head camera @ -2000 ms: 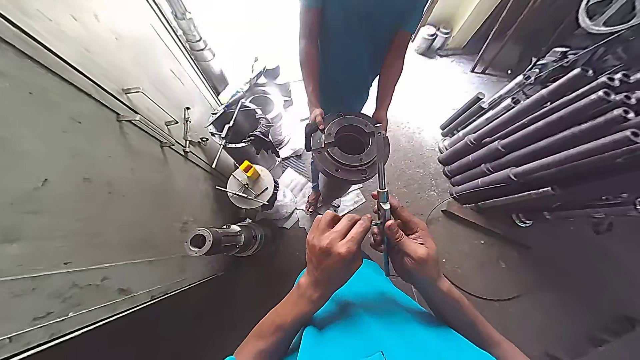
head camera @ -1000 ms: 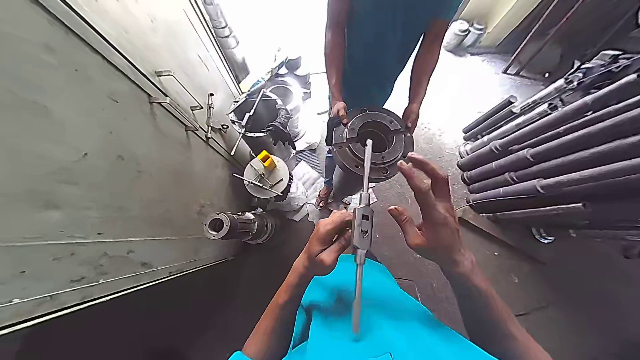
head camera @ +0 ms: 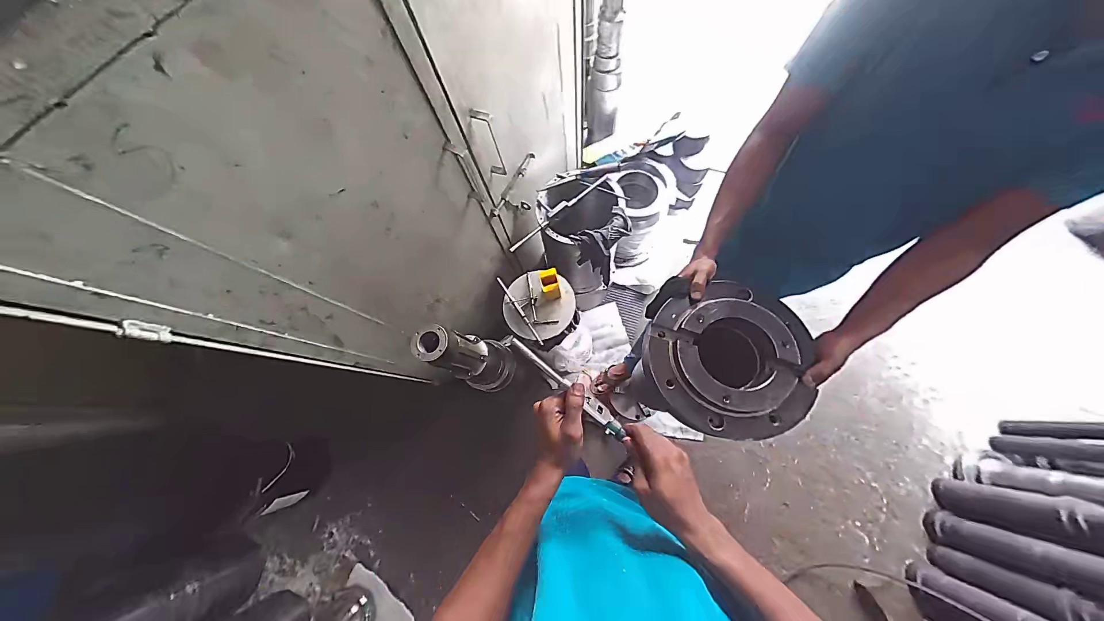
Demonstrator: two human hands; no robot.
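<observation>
A metal tap wrench (head camera: 597, 409) lies between my two hands, one long bar pointing up and left. My left hand (head camera: 561, 427) grips it near its middle, thumb up. My right hand (head camera: 664, 474) is closed on its lower right end. To the right of the tool, a co-worker's two hands hold a heavy flanged metal ring (head camera: 729, 366) with bolt holes and a round bore, tilted towards me. The tool and the ring are apart.
A round-topped stand (head camera: 520, 328) carries a yellow block and thin rods. Beside it are a shafted metal part (head camera: 466, 355) and an open metal drum (head camera: 573, 259) with a dark cloth. A metal cabinet (head camera: 259, 172) fills the left; dark bars (head camera: 1018, 517) are stacked at right.
My right hand, apart from the tool a second ago, is now closed on it. The tool has swung from upright to slanting up-left, off the ring. The view has turned left.
</observation>
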